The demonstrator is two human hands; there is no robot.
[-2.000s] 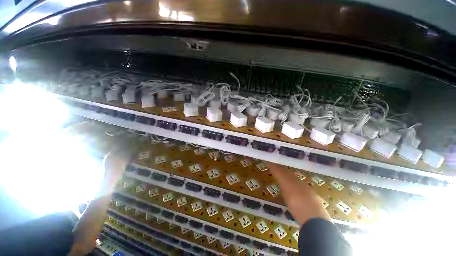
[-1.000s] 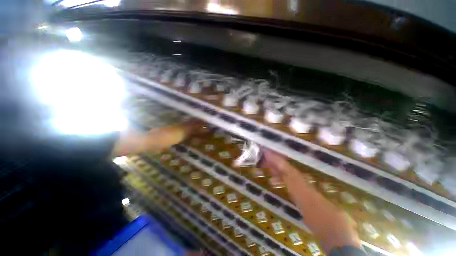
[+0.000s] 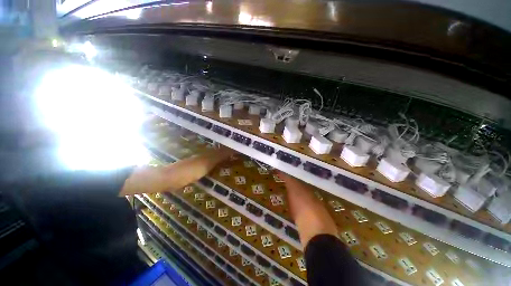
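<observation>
White power adapters (image 3: 354,156) with thin white cables stand in rows on the upper tier of the rack. My left hand (image 3: 224,155) reaches in from the left to just under the upper tier's white rail; its fingers are hidden or too blurred to read. My right hand (image 3: 280,177) reaches up from below to the right of it, its fingers also largely hidden at the rail. A bit of white cable (image 3: 260,165) shows between the hands. Whether either hand holds anything cannot be told. Sockets (image 3: 277,199) sit on the yellow-brown board under my hands.
The white rail (image 3: 330,185) with dark modules crosses above my forearms. More socket tiers (image 3: 250,229) step down below. A blue tote (image 3: 162,275) with a pale inside shows at the bottom edge. Strong glare and a dark shape fill the left side.
One second ago my right hand held a white adapter or cable bundle below the rail; now it is farther in, under the rail. The view has steadied, and the tote sits lower in it.
</observation>
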